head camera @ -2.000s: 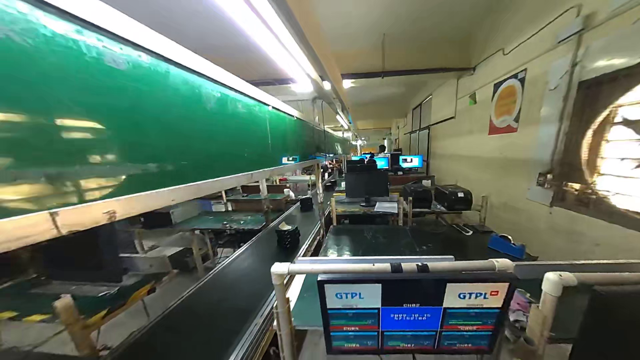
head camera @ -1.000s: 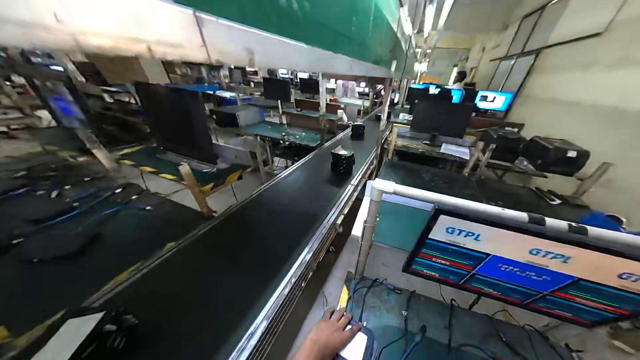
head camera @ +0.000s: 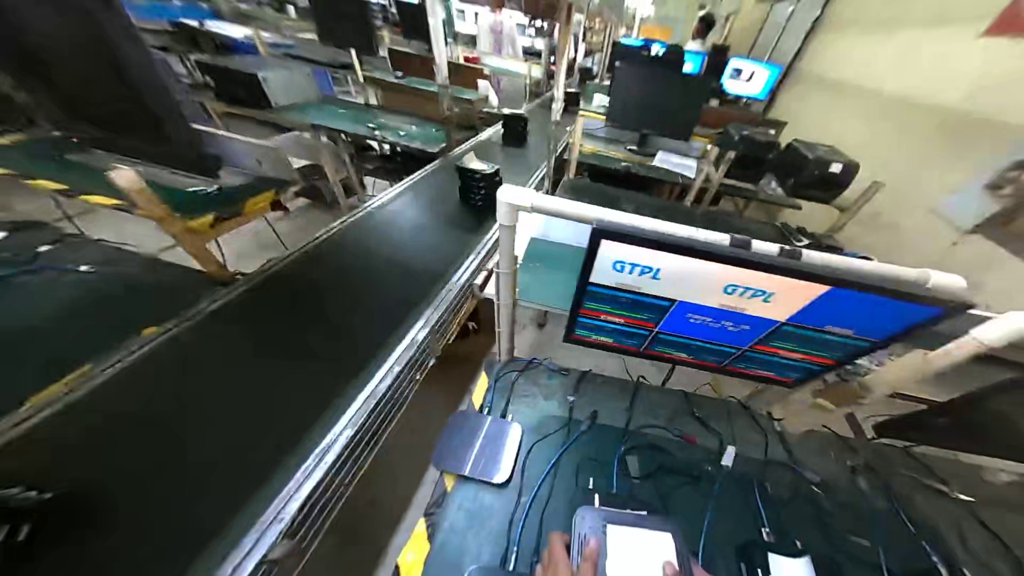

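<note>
At the bottom of the view my left hand (head camera: 566,558) grips the left edge of a dark set-top box (head camera: 590,524) with a white label. The fingers of my right hand (head camera: 680,569) touch the same box's right side; most of that hand is out of frame. Another flat, shiny set-top box (head camera: 478,448) lies near the left edge of the green bench mat, with cables at its back. Loose black and blue cables (head camera: 552,468) run over the mat. To the right of my hands is a black box with a white label (head camera: 788,562).
A conveyor belt (head camera: 320,320) runs along the left, bearing stacks of black boxes (head camera: 478,182). A monitor (head camera: 720,320) hangs on a white pipe frame (head camera: 640,220) behind the bench. Farther back stand a dark monitor (head camera: 656,96) and other benches; a person (head camera: 702,30) is at the far end.
The view has swung down to the bench. One hand was at a set-top box at the bench's left a second ago; now both hands are at another box farther right.
</note>
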